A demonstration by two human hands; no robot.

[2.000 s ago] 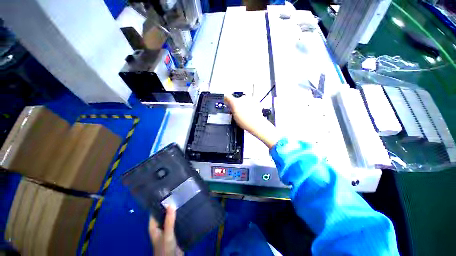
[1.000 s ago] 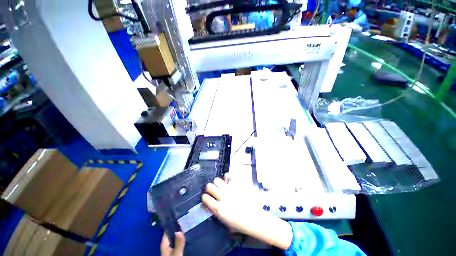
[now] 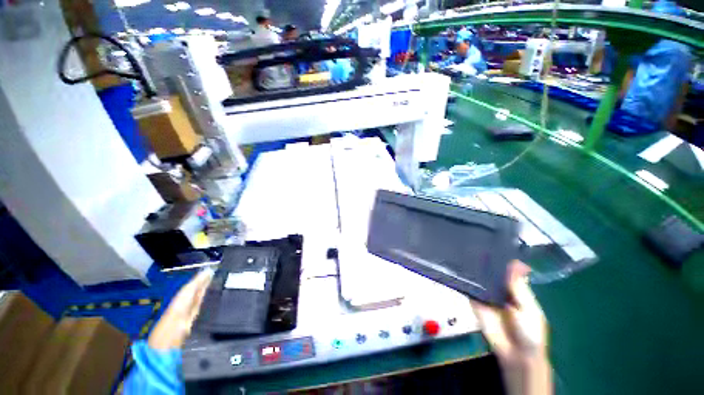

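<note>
A black shell with a white patch (image 3: 249,279) lies over the black fixture (image 3: 289,281) at the left front of the machine's white bed, set slightly to the fixture's left. My left hand (image 3: 179,312) is at its left edge, holding it there; the fingertips are partly hidden. My right hand (image 3: 525,324) grips a second black shell (image 3: 444,239) by its right end and holds it tilted above the right side of the bed, its broad dark face in view.
The front panel (image 3: 286,350) has red digits and a red button (image 3: 431,328). The metal head (image 3: 220,193) and overhead beam (image 3: 332,116) stand behind. White-faced flat parts (image 3: 540,224) in clear bag lie right. Cartons (image 3: 54,347) are lower left. People in blue work farther back.
The patched shell has moved from in front of the machine onto the fixture with my left hand. My right hand has moved right, now with another shell. The view has tilted up.
</note>
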